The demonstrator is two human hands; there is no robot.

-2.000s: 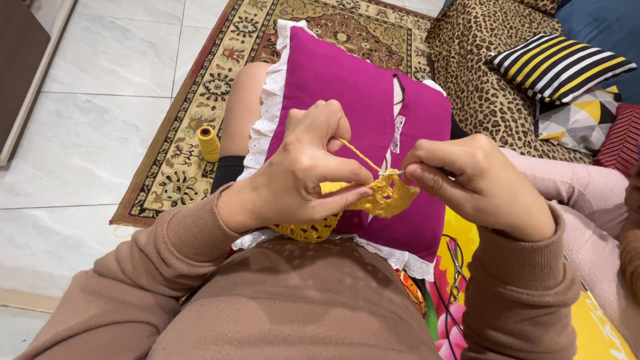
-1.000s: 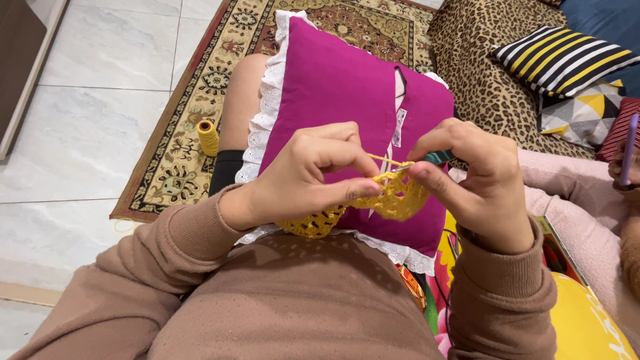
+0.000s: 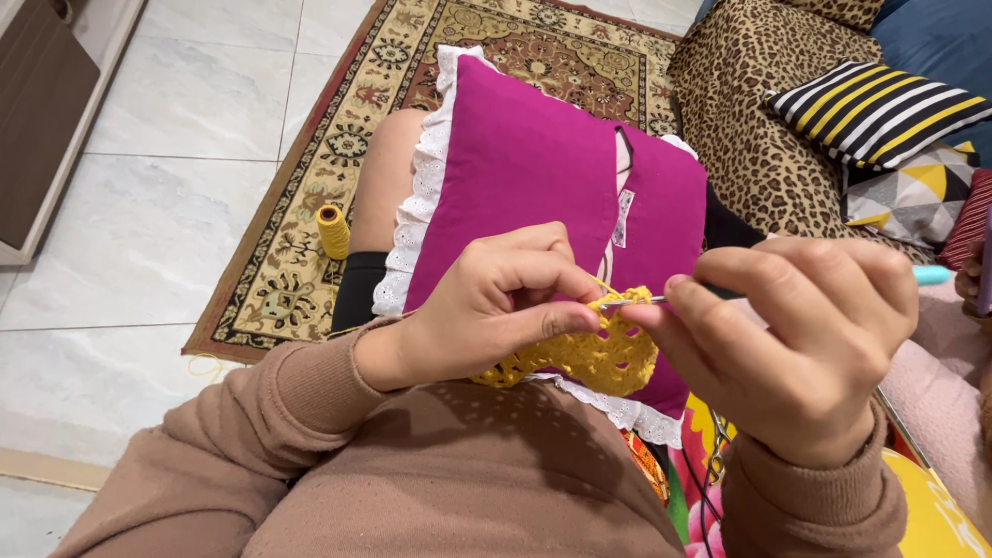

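Observation:
My left hand point(image 3: 504, 298) pinches the upper edge of a piece of yellow crochet work point(image 3: 612, 353) between thumb and fingers. In my right hand point(image 3: 783, 333) is a metal crochet hook point(image 3: 657, 300) with a turquoise handle end point(image 3: 931, 275); its tip is at the stitches beside my left thumb. My right fingertips also touch the work. A magenta cushion point(image 3: 535, 170) with a white eyelet ruffle lies on my lap beneath both hands. The cone of yellow yarn point(image 3: 333, 232) stands left of the cushion on the patterned rug, with a strand running toward my left wrist.
Scissors point(image 3: 718, 449) and a dark cord point(image 3: 704, 496) lie on colourful fabric at my right. Beyond are a leopard-print seat cover point(image 3: 759, 132), a striped cushion point(image 3: 880, 112) and a geometric cushion point(image 3: 907, 194). At the right edge, another person's hand point(image 3: 969, 283) holds a purple-edged object.
My right hand has turned, and the hook's shaft and turquoise end now show more plainly than one second ago. The other person's purple-edged object came into view after the earliest frame.

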